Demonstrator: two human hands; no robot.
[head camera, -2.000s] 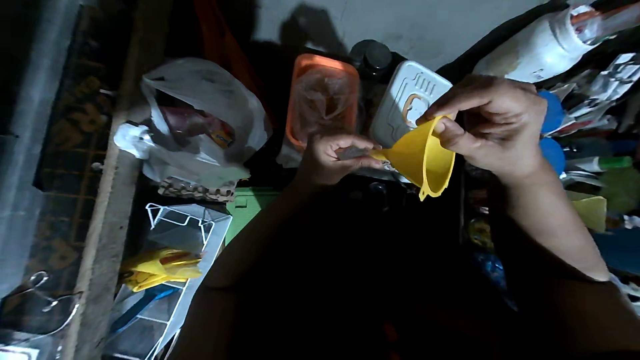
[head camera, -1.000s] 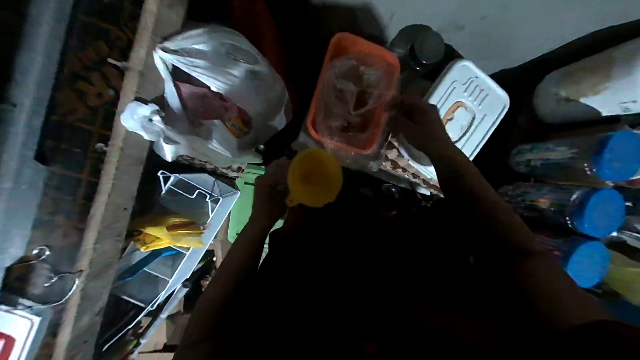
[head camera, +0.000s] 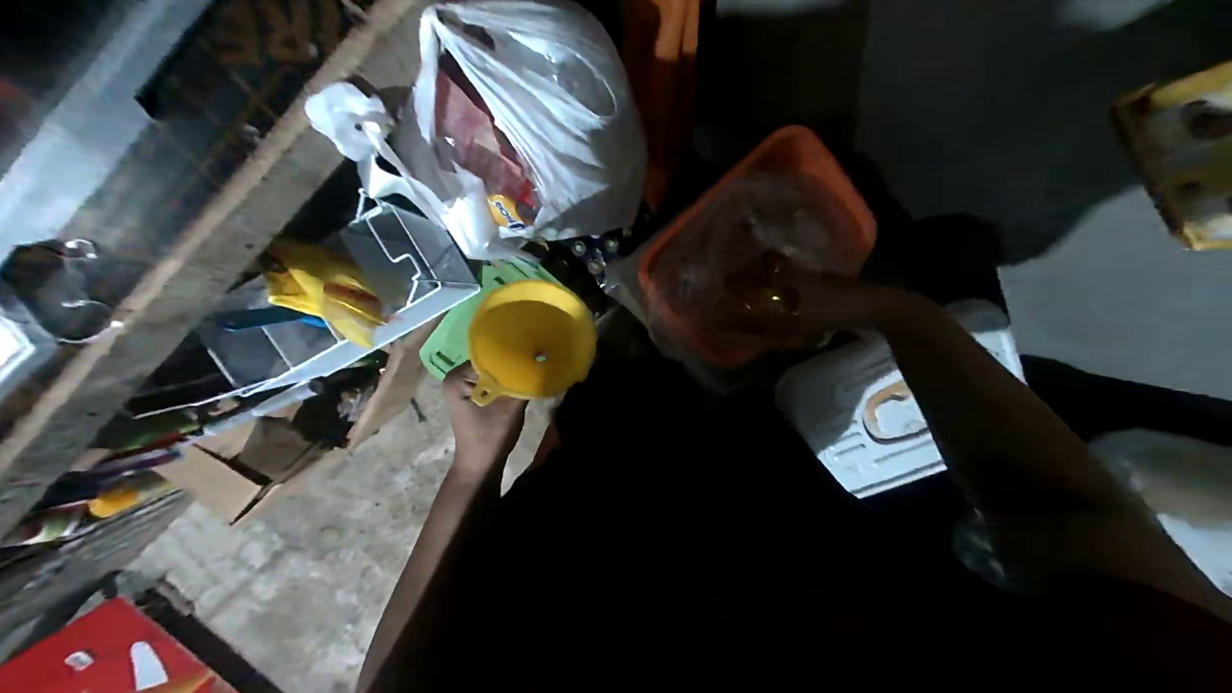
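Observation:
A yellow plastic funnel (head camera: 534, 339) is in my left hand (head camera: 484, 414), its wide mouth facing the camera; the hand grips it from below, near the rim's small tab. Behind the funnel lies a green plastic thing (head camera: 452, 337). Over an orange plastic tub (head camera: 857, 207) lined with a clear plastic bag reaches my right hand (head camera: 818, 306). Its fingers are dark and blurred inside the tub, near a small shiny yellowish spot, so whether they hold anything is unclear. Under my right forearm is a white plastic lid or container (head camera: 847, 423).
A white plastic bag (head camera: 587, 125) with packets inside stands at the upper left, by a wooden beam (head camera: 221, 212). Below it are a white wire rack (head camera: 337, 361) with a yellow bag (head camera: 332, 289) and an open cardboard box (head camera: 226, 481). A red box (head camera: 106, 654) lies at lower left.
Two seconds ago both hands were on the funnel; now only my left hand holds it. My right hand has moved away from it and into the orange tub. The view has shifted and turned.

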